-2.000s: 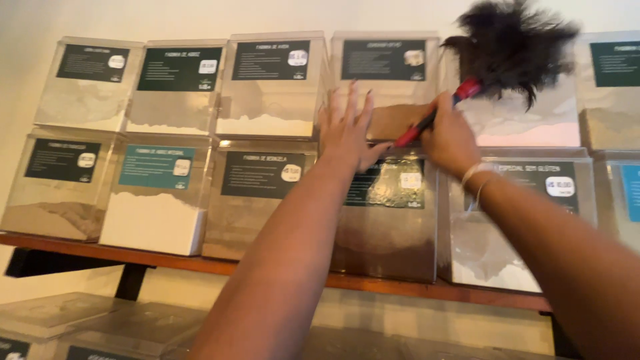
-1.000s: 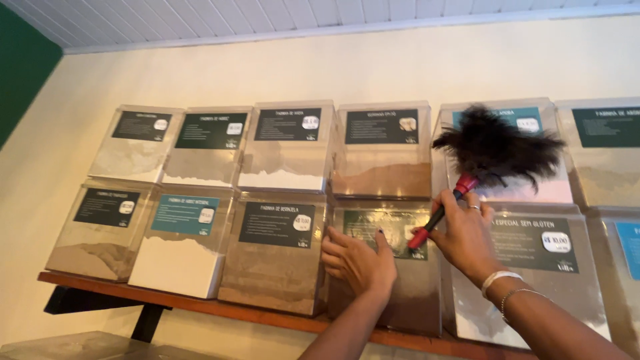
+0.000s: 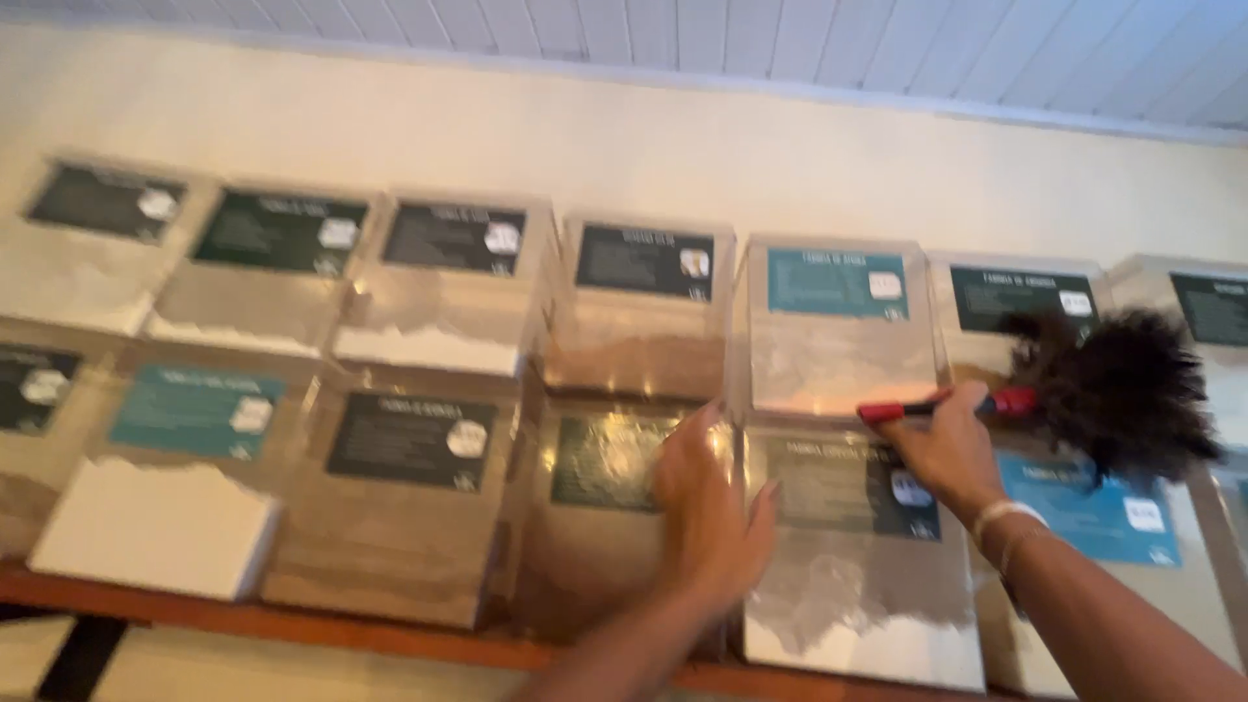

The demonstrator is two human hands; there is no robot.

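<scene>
My right hand (image 3: 948,448) is closed around the red and black handle of a feather duster (image 3: 1121,395), whose dark feathers point right, in front of the clear bins. Blurred and empty, my left hand (image 3: 712,507) has its fingers apart over the lower clear plastic bin with a glossy dark label (image 3: 609,463); whether it touches the bin cannot be told. Just right of that hand stands a lower bin holding white powder (image 3: 858,585). Above are a bin with brown powder (image 3: 634,361) and one with a teal label (image 3: 837,283).
Two rows of clear bins of powders, such as a white-filled one (image 3: 156,526), stand close together on a wooden shelf (image 3: 292,629). A black bracket (image 3: 83,655) is under it. Behind rise a cream wall (image 3: 624,146) and a white plank ceiling (image 3: 780,39).
The duster has moved right across the bins, its feathers swinging from up to the right. My left hand has come down from the upper row since two seconds ago. The view has shifted.
</scene>
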